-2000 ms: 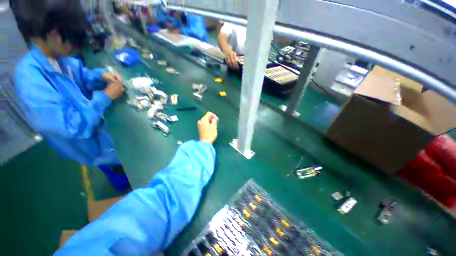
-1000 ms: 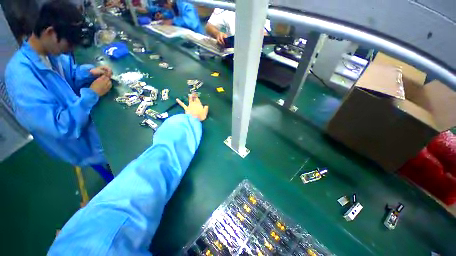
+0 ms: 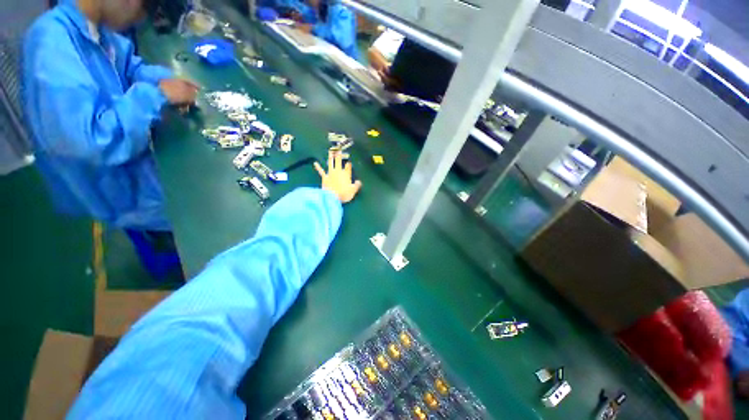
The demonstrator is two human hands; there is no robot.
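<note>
My left hand (image 3: 338, 179) reaches far out over the green surface (image 3: 369, 271), fingers spread, with nothing seen in it. Its fingertips are at the near edge of a few small silver-white electronic units (image 3: 339, 141); whether they touch is unclear. A thin black tool (image 3: 300, 166) lies left of the hand. Beyond it is a loose pile of part-built units (image 3: 249, 154). A clear blister tray (image 3: 386, 373) with black-and-orange parts lies nearest me, cut off by the bottom edge. My right hand is out of the picture.
A grey metal post (image 3: 443, 135) stands right of my hand. Single units (image 3: 504, 329) lie at lower right. An open carton (image 3: 608, 238) and red bag (image 3: 677, 340) are at right. Yellow pieces (image 3: 378, 159) lie beyond. A person in blue (image 3: 98, 123) works at left.
My left hand had its fingers pinched together two seconds ago; they are now spread near the small units. The view has tilted. The black tool stays on the surface.
</note>
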